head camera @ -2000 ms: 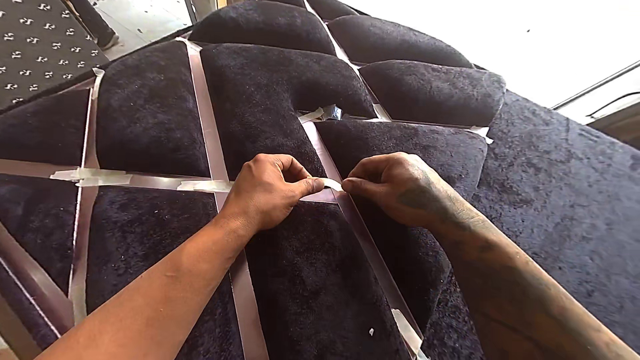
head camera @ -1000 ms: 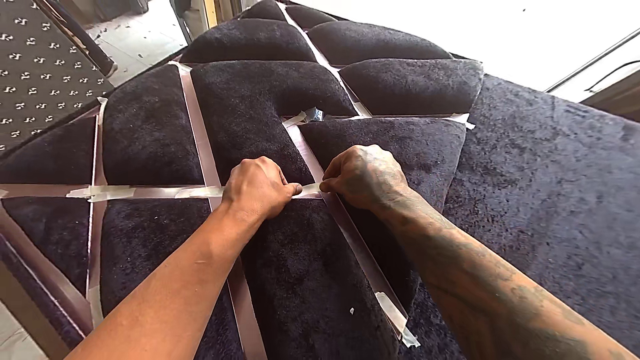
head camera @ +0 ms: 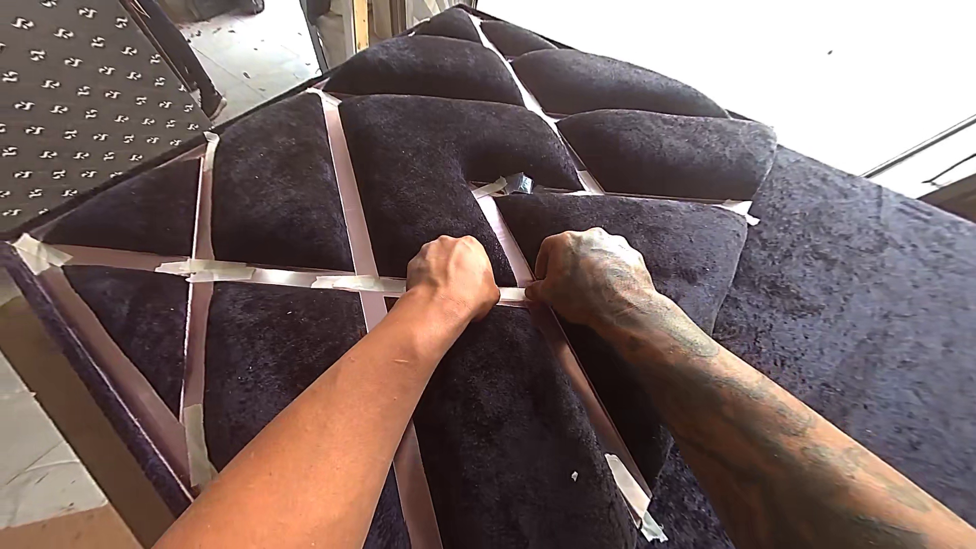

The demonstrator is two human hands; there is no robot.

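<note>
A dark velvet upholstered panel (head camera: 282,343) fills the head view, its padded sections divided by pinkish metallic strips (head camera: 347,183). Pieces of pale masking tape (head camera: 252,273) run along a crosswise strip. My left hand (head camera: 454,278), fingers curled down, presses on that strip at the centre. Just right of it, where the strips cross, my right hand (head camera: 591,274) pinches or presses the end of a short piece of masking tape (head camera: 512,295) that spans the gap between both hands. My fingertips are mostly hidden, so the left hand's hold on the tape is not plain.
A small dark shiny object (head camera: 519,184) lies in a gap beyond my hands. More tape sticks at the panel's left corner (head camera: 40,254) and near the lower strip (head camera: 631,488). Plain velvet (head camera: 854,290) extends right. A patterned grey sheet (head camera: 76,107) stands at the upper left.
Two seconds ago both hands held the short tape between raised fingertips; now they are down at the crosswise strip with the tape lying along it. The view has shifted somewhat.
</note>
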